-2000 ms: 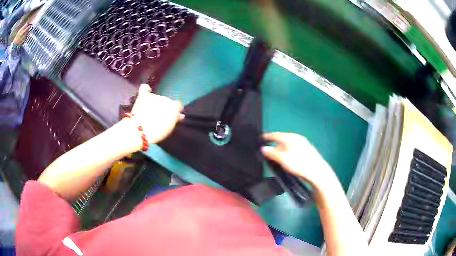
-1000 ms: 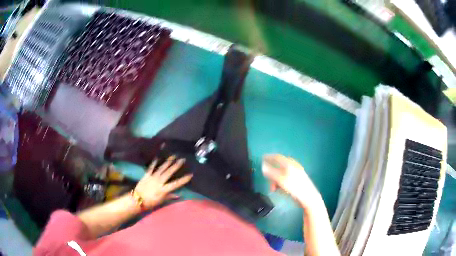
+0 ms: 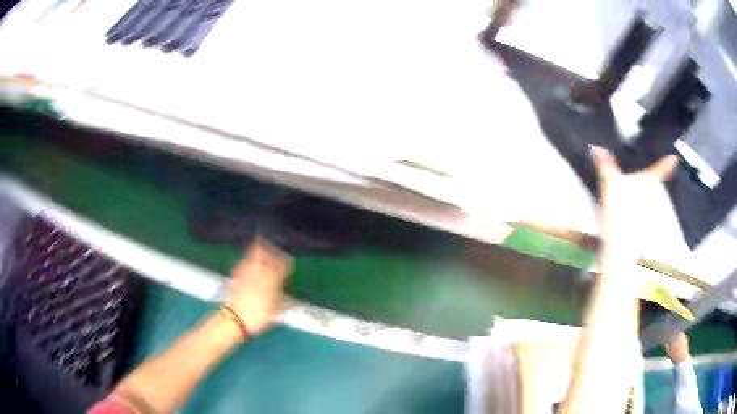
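Observation:
A flat black three-armed fixture (image 3: 558,109) lies on the white overhead shelf at the upper right. My right hand (image 3: 630,186) reaches up to its near edge, thumb and fingers spread. The hand overlaps the fixture, and no closed grip shows. My left hand (image 3: 260,279) is over the near edge of the green conveyor belt, fingers towards a dark, blurred shape (image 3: 275,214) on the belt, seemingly a fixture. Its fingertips are too blurred to show whether they hold it.
The white shelf (image 3: 339,97) spans the top, with slim black arms (image 3: 170,20) at upper left. A dark ring tray (image 3: 77,299) is at lower left, a sheet stack (image 3: 517,368) at lower right. Another person's hand (image 3: 677,348) shows far right.
The view has swung up from the bench to the belt and shelf. The fixture on the mat has left view. My left hand is over the belt edge; my right hand is at the shelf fixture.

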